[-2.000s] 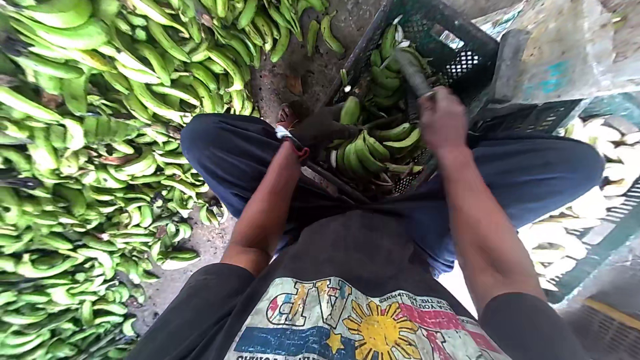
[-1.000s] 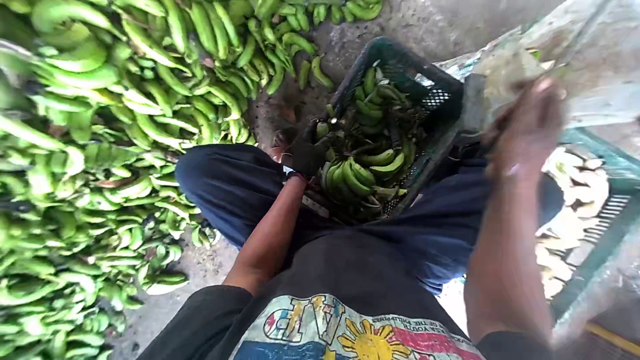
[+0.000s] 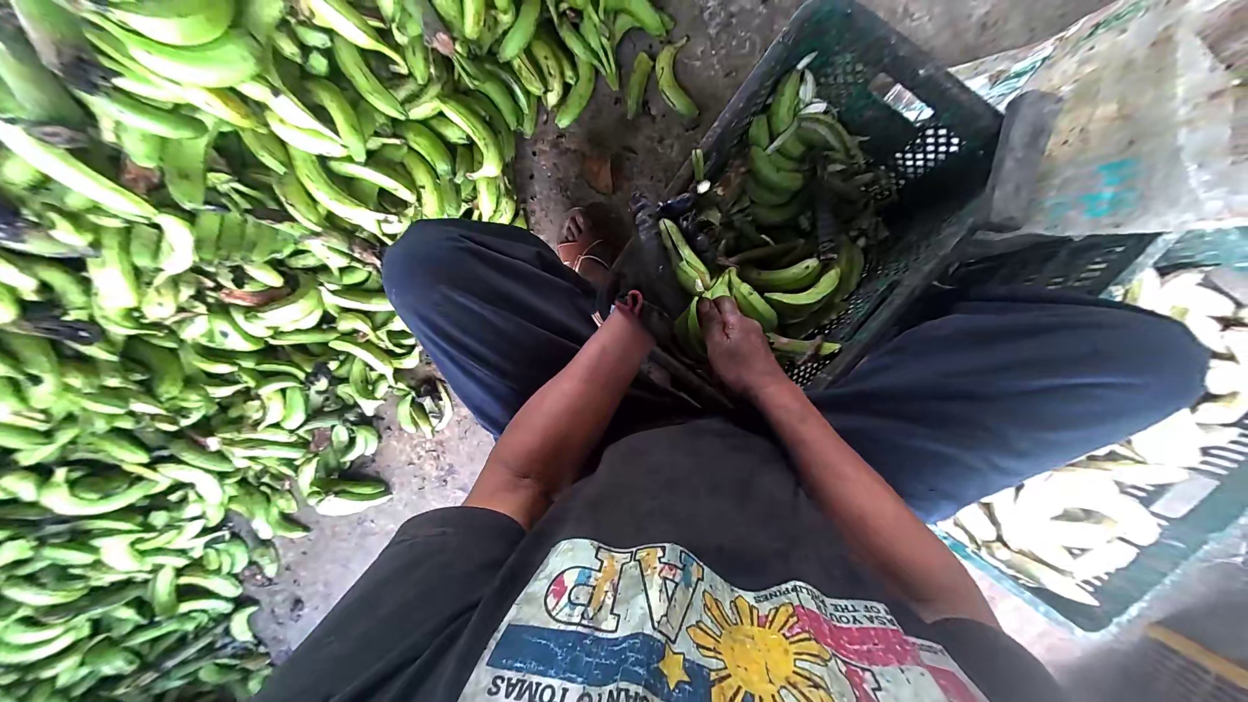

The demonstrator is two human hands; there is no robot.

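Between my knees stands a dark green plastic crate [image 3: 892, 49] holding green bananas [image 3: 795, 288], or plantains, and peel pieces. My right hand [image 3: 736, 346] closes its fingers on the lower end of a green banana [image 3: 721, 292] over the crate's near end. My left hand [image 3: 658, 263], which looks dark and perhaps gloved, is beside the same fruit, by the crate's left edge; its fingers are hard to make out. A grey block-like object [image 3: 1019, 161] lies against the crate's right edge.
A large pile of green bananas [image 3: 292, 244] covers the floor at left. A green crate of pale peeled fruit [image 3: 1072, 507] stands at right, below my right knee. A worn sheet-covered surface [image 3: 1131, 127] is at upper right, and my foot [image 3: 590, 244] is beside the crate.
My right hand was over the sheet-covered surface at right a second ago and is now down at the fruit in the crate. Two seconds ago it held a long grey object above the crate.
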